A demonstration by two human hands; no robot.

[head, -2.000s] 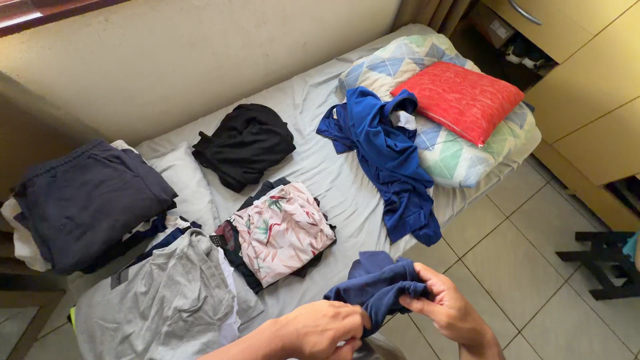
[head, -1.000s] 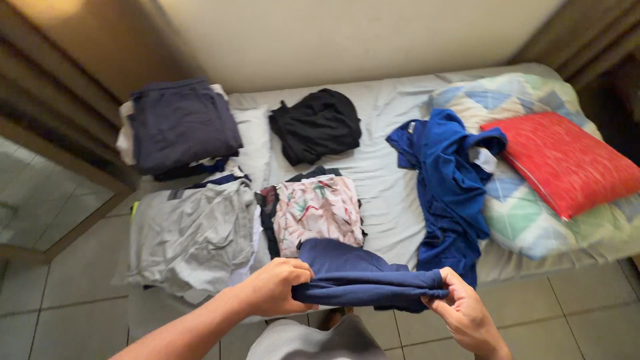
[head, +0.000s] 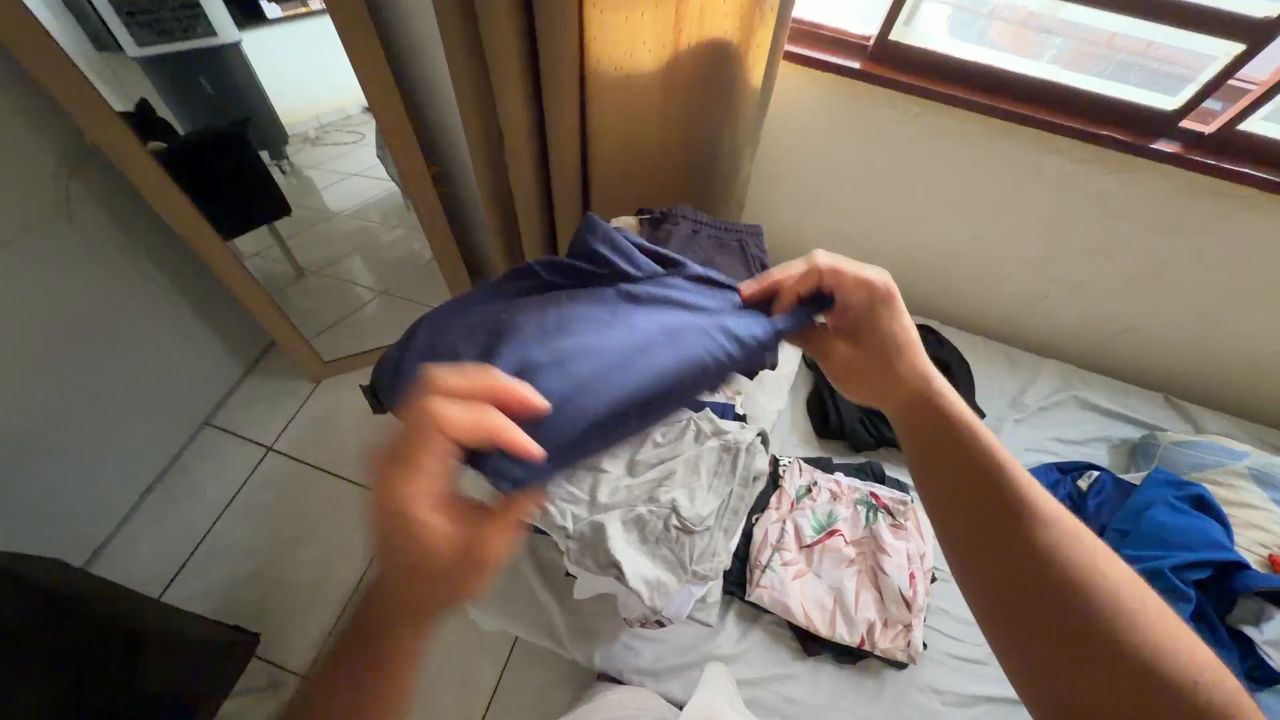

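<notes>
A navy blue garment [head: 590, 340] is stretched in the air between my hands, above the left end of the bed. My right hand [head: 835, 320] pinches its right corner between thumb and fingers. At its lower left edge is my left hand [head: 450, 490], blurred, fingers curved against the cloth; how firmly it grips is unclear. Behind the garment lies a dark pair of elastic-waist bottoms [head: 710, 240] on a pile, partly hidden. Below it is a grey garment [head: 660, 510], and beside that folded pink patterned shorts [head: 840, 560] rest on darker clothes.
A black garment [head: 860, 400] lies on the white bed sheet [head: 1000, 440], partly behind my right forearm. A royal blue garment [head: 1180, 550] is at the right, by a patterned quilt [head: 1190, 460]. A wood-framed mirror [head: 320, 330] and curtains [head: 520, 120] stand at the left, with tiled floor below.
The view has swung left toward the mirror and curtains. My hands have lifted the navy garment from the bed's front edge to above the left piles, and it is now spread wider.
</notes>
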